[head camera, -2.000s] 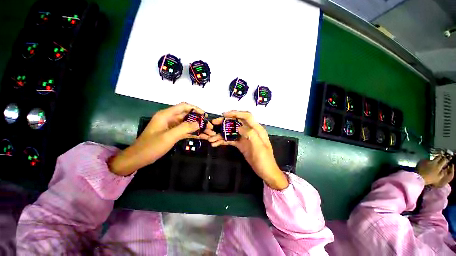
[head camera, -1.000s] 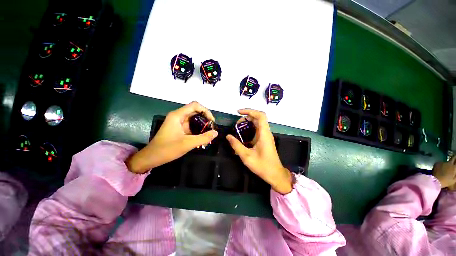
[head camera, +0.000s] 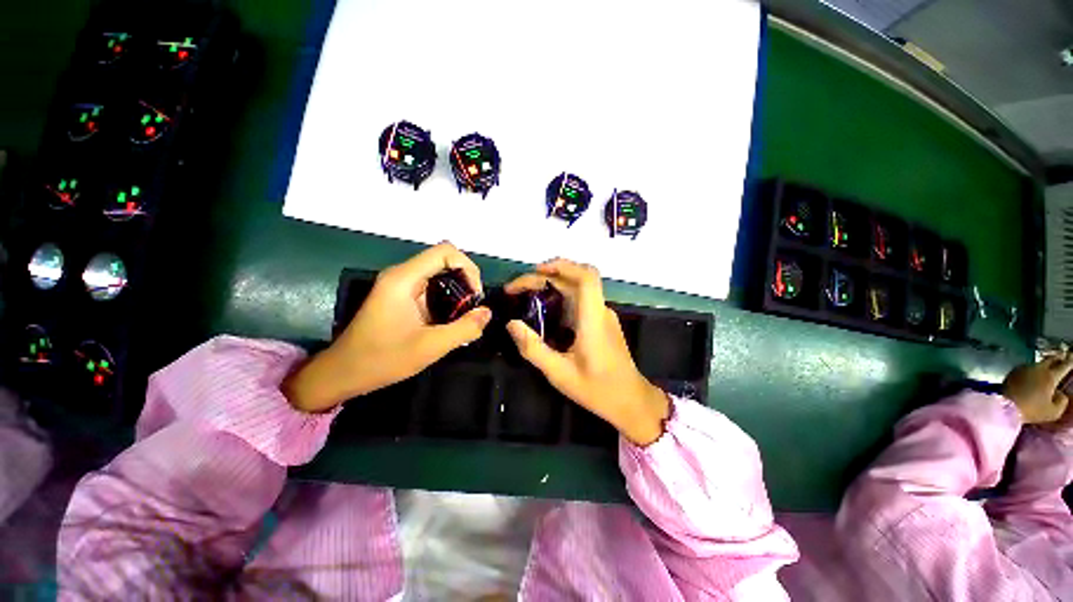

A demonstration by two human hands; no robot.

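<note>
My left hand [head camera: 406, 320] holds one round black watch head [head camera: 453, 295] between thumb and fingers. My right hand [head camera: 582, 341] holds another watch head [head camera: 538, 308]. The two units are close together, with a small gap between them, above the far row of a black compartment tray [head camera: 471, 406]. The hands hide part of the tray; its visible near-row pockets look dark. Beyond, on a white sheet [head camera: 530, 71], several watch heads stand in a row, one pair at the left [head camera: 475, 164] and a smaller-looking pair at the right [head camera: 568, 198].
A filled black tray [head camera: 88, 153] lies lengthwise at the left. Another filled tray [head camera: 865, 261] lies right of the sheet. A neighbour's hands [head camera: 1041, 388] and pink sleeves are at the far right. A metal rail [head camera: 906, 88] runs along the green bench's far edge.
My hands first drew apart and the two watch heads turned; since then they have come slightly closer together. The view has shifted a little. The units on the sheet stay in place.
</note>
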